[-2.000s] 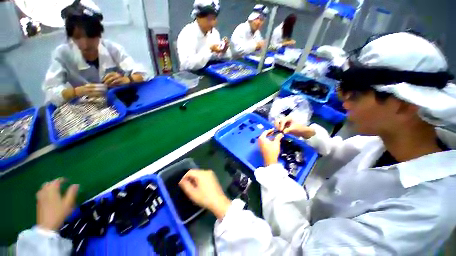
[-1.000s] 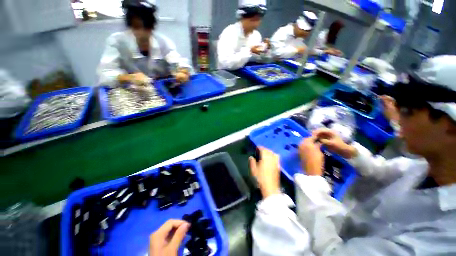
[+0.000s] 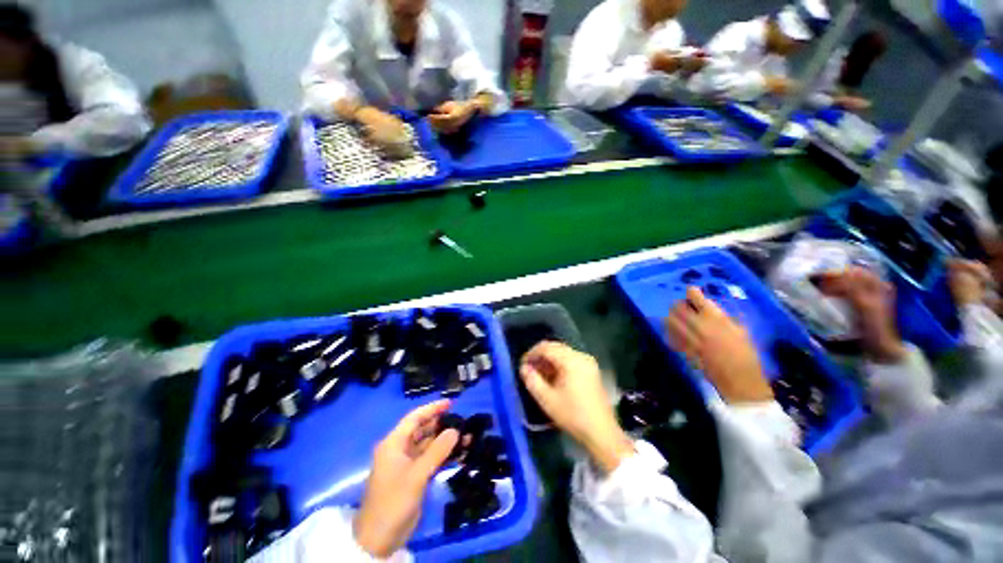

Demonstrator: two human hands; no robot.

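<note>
A blue plastic tray (image 3: 526,484) in front of me holds black plastic housings (image 3: 368,346), some with silver-white bands, along its back and left side and in a pile at its right. My left hand (image 3: 407,467) is over the tray's right part, with thumb and fingers closed on a black housing beside that pile. My right hand (image 3: 574,398) is over the clear plastic tub (image 3: 563,319) of small dark parts, right of the tray. Its fingers are bent together, and whether they hold a part is hidden against the dark contents.
A green conveyor belt (image 3: 319,255) runs behind the tray, with small black pieces on it. Clear blister trays (image 3: 77,462) are at left. Loose black parts (image 3: 643,409) and a neighbour's blue tray (image 3: 660,288) with the neighbour's hands are at right. Workers sit across the belt.
The view has swung left, bringing more blister trays into sight. My left hand has gone from the tray's left side to the right pile. My right hand has moved back over the tub.
</note>
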